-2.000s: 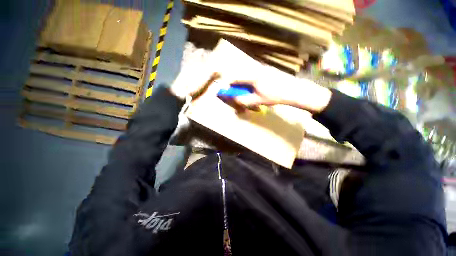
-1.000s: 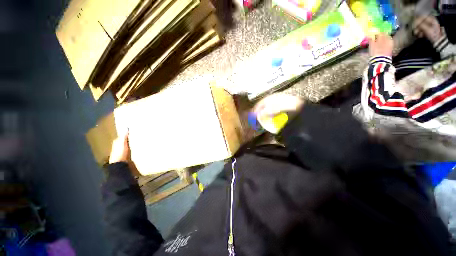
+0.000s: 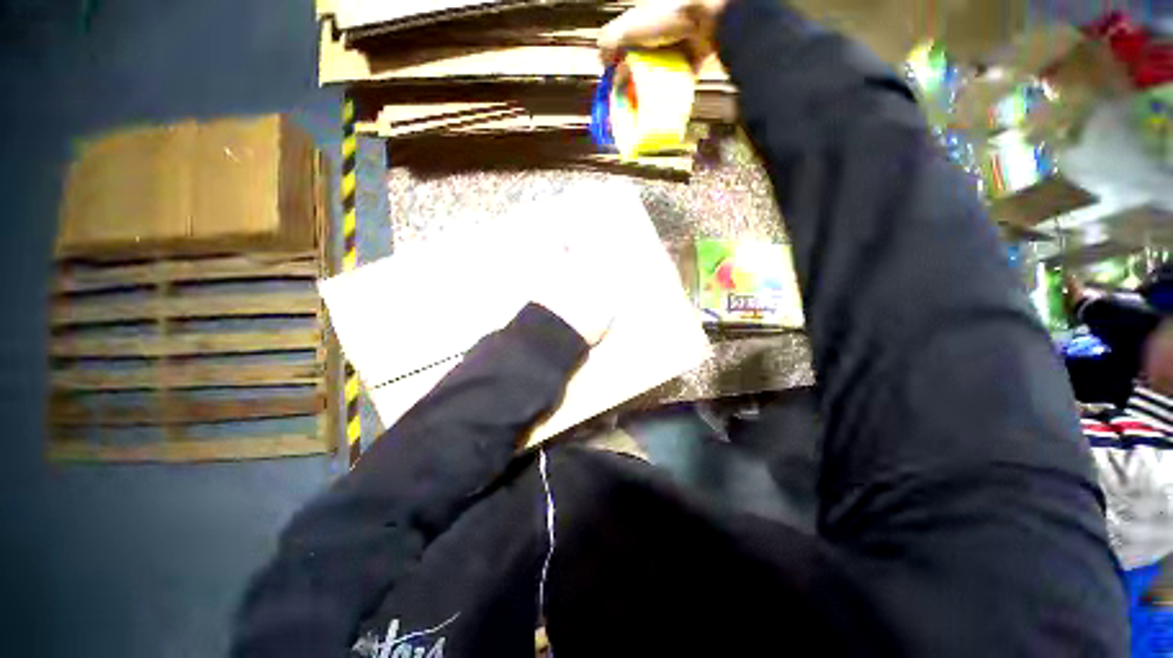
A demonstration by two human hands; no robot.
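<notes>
A carton (image 3: 450, 302) lies on the speckled grey table in front of me, its top washed out by glare. My left hand (image 3: 585, 302) reaches over its top, and its fingers are lost in the glare. My right hand (image 3: 663, 28) is raised at the far side by the leaning cardboard and holds the blue tape dispenser (image 3: 602, 109). The dispenser's yellow tape roll (image 3: 659, 103) faces me, away from the carton.
Flattened cartons (image 3: 476, 58) are stacked at the table's far end. A colourful product box (image 3: 749, 283) lies right of the carton on the speckled table (image 3: 457, 193). A pallet (image 3: 193, 341) with a closed carton (image 3: 174, 180) is at left. Part of a person (image 3: 1138, 437) shows at right.
My right hand has moved up and away with the tape dispenser. My left hand has moved from the carton's left edge onto its top. The view has turned, bringing the pallet in at left.
</notes>
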